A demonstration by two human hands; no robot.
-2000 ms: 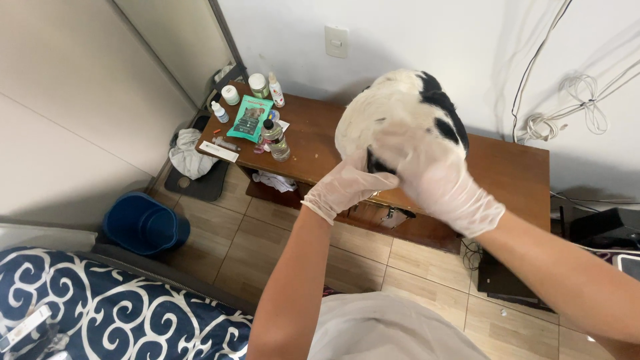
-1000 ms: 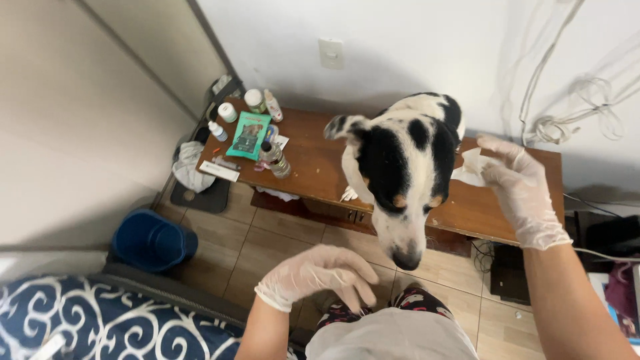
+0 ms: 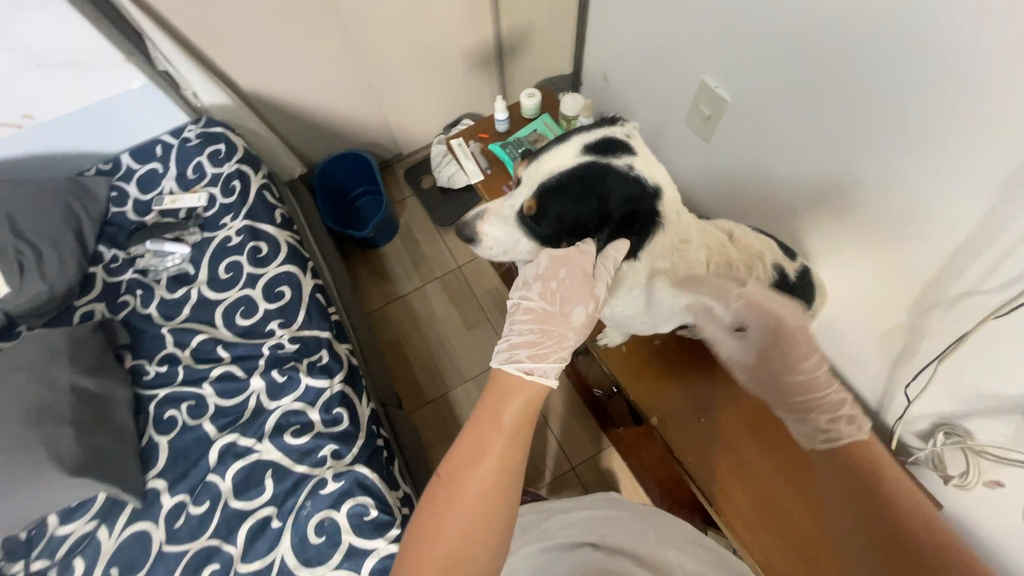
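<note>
A white dog with black patches (image 3: 704, 248) sits on the brown wooden bench (image 3: 688, 408), its head turned to the left of the view. My left hand (image 3: 560, 296), in a translucent disposable glove, is at the dog's cheek and jaw below its black ear patch, thumb and fingers against the fur. Blurred by motion, my right hand (image 3: 760, 344), gloved alike, is beside the dog's flank over the bench. Whether it touches the fur or holds anything cannot be told.
Past the dog's head lie a green packet (image 3: 528, 140), a dropper bottle (image 3: 502, 114) and jars (image 3: 530, 102). A blue bucket (image 3: 356, 196) stands on the tiled floor beside a bed with a patterned cover (image 3: 256, 352). Coiled cables (image 3: 956, 456) hang at the right wall.
The dog's head has turned from facing me to the left. My left hand has come onto its jaw, and my right hand has moved near its flank. The view has swung left.
</note>
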